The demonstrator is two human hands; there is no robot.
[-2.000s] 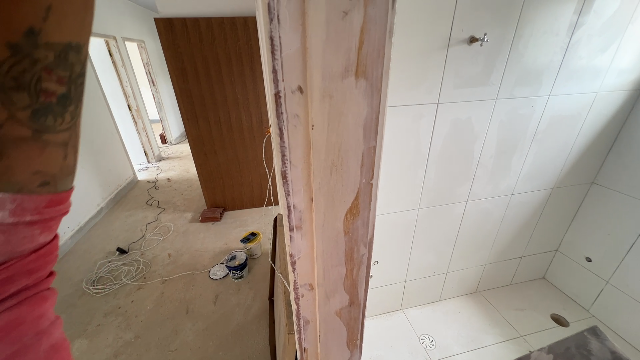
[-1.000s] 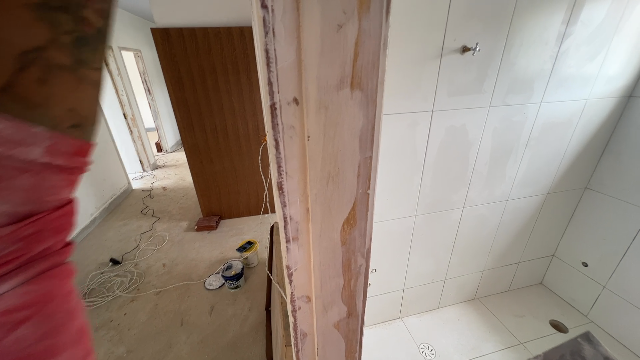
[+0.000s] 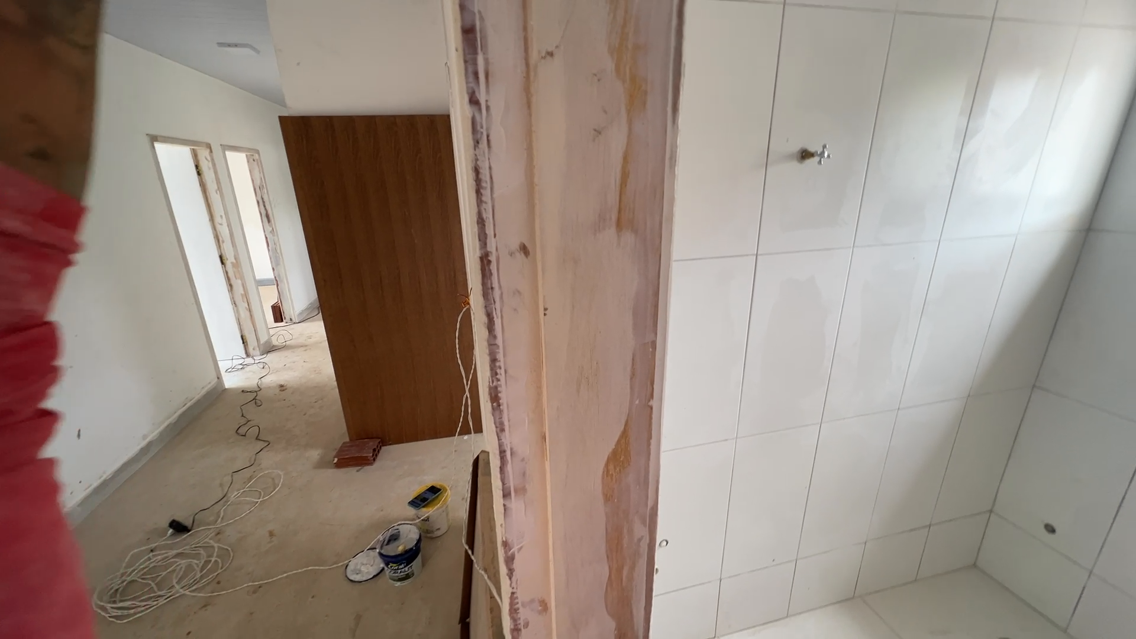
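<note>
Neither of my hands shows in the head view. Part of a raised arm with a red, dusty sleeve [image 3: 31,399] fills the left edge, blurred and cut off by the frame. Straight in front stands a wooden door frame [image 3: 577,337], upright, with patches of pale pinkish filler or paint and bare yellowish wood. What the hands hold or touch is out of sight.
Left of the frame are a brown wooden door panel [image 3: 382,284], a hollow brick [image 3: 358,453], a coiled white cable [image 3: 169,568], a dark bucket [image 3: 401,555] and a yellow-rimmed bucket [image 3: 432,510]. Right of it are white wall tiles [image 3: 799,337] with a tap [image 3: 815,154].
The red-sleeved arm swelled further into view at the left a second ago and now covers a narrower strip. The view has shifted somewhat.
</note>
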